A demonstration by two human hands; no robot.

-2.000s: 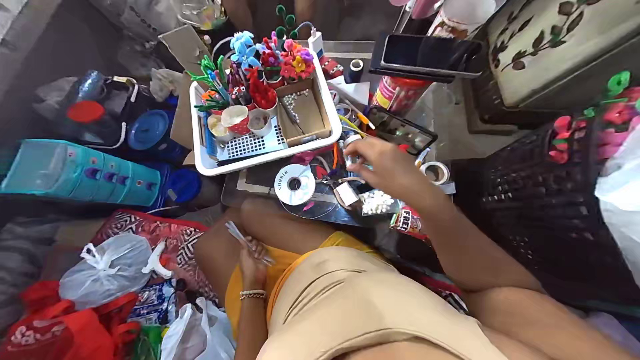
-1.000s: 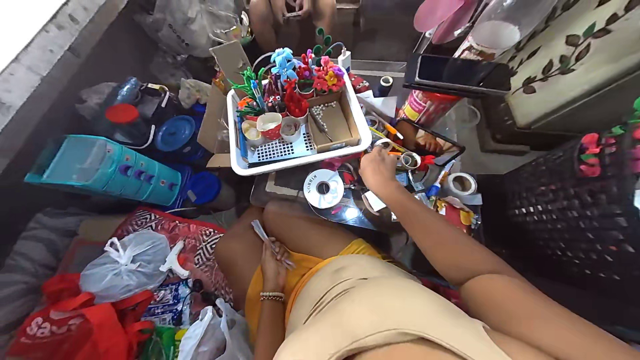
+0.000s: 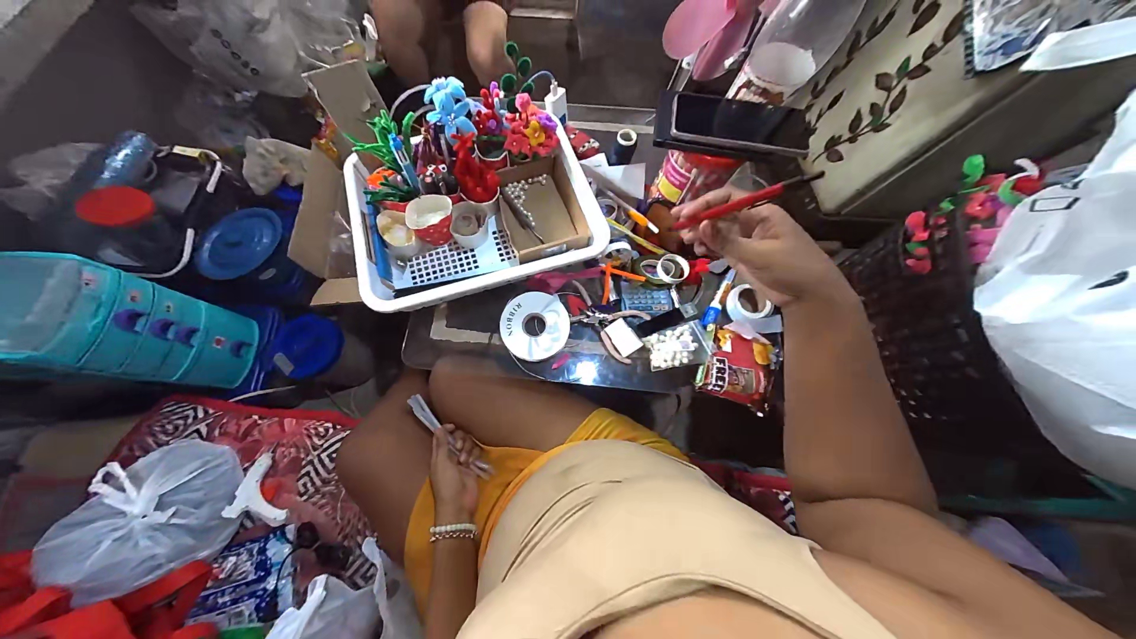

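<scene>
My right hand (image 3: 754, 244) is raised over the table's right side and grips a thin red pen or brush (image 3: 745, 202), whose tip points up to the right. In my left hand (image 3: 457, 457), resting on my lap, is a bundle of pale, thin strips (image 3: 424, 413). Below and left of the right hand lie a white ribbon spool (image 3: 513, 327), tape rolls (image 3: 749, 302), a bag of white beads (image 3: 676, 346), a blue calculator (image 3: 646, 300) and a red snack packet (image 3: 738, 371). A white plastic basket (image 3: 408, 300) holds paper cups and pipe-cleaner flowers (image 3: 531, 129).
A phone (image 3: 737, 122) lies on a red-lidded jar (image 3: 692, 173) at the back. Teal drawers (image 3: 169, 328) and blue-lidded tubs (image 3: 238, 244) stand at left, plastic bags (image 3: 142, 524) lower left. A black crate (image 3: 905, 355) is at right. Another person's legs (image 3: 404, 40) show beyond the basket.
My right hand was down among the items on the table; it is now raised and holds the red pen or brush. My left hand stays on my lap with the strips.
</scene>
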